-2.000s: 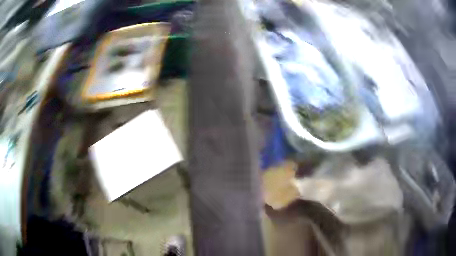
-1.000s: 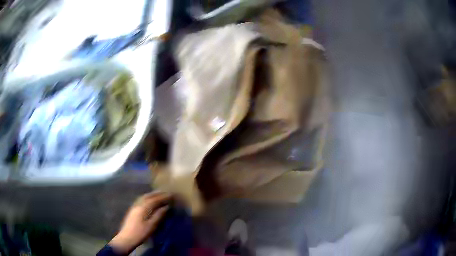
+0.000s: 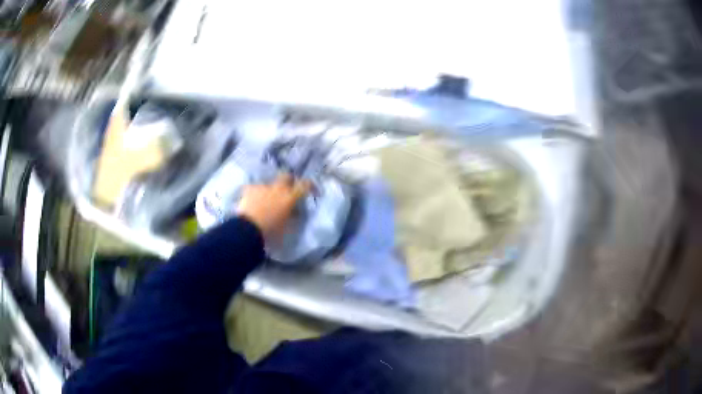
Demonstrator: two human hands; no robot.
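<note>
A long white trough (image 3: pixel 550 254) with rounded ends lies in front of me, full of loose cloth. My left hand (image 3: pixel 273 204), in a dark blue sleeve, reaches in from the lower left. It rests on or in a pale blue bundle (image 3: pixel 319 223) left of the middle. The fingers are blurred, and whether they grip the bundle cannot be told. Right of it are a blue-violet piece (image 3: pixel 376 246) and an olive-beige piece (image 3: pixel 431 208). My right hand is not in view.
A bright white tabletop (image 3: pixel 362 50) lies beyond the trough, with a small dark object (image 3: pixel 452 85) at its near edge. A tan piece (image 3: pixel 115 161) and grey wrapped material (image 3: pixel 181 185) fill the trough's left end.
The view has swung from the brown cover back to the trough, which now fills the middle. My left hand has moved from beside the brown cover into the trough.
</note>
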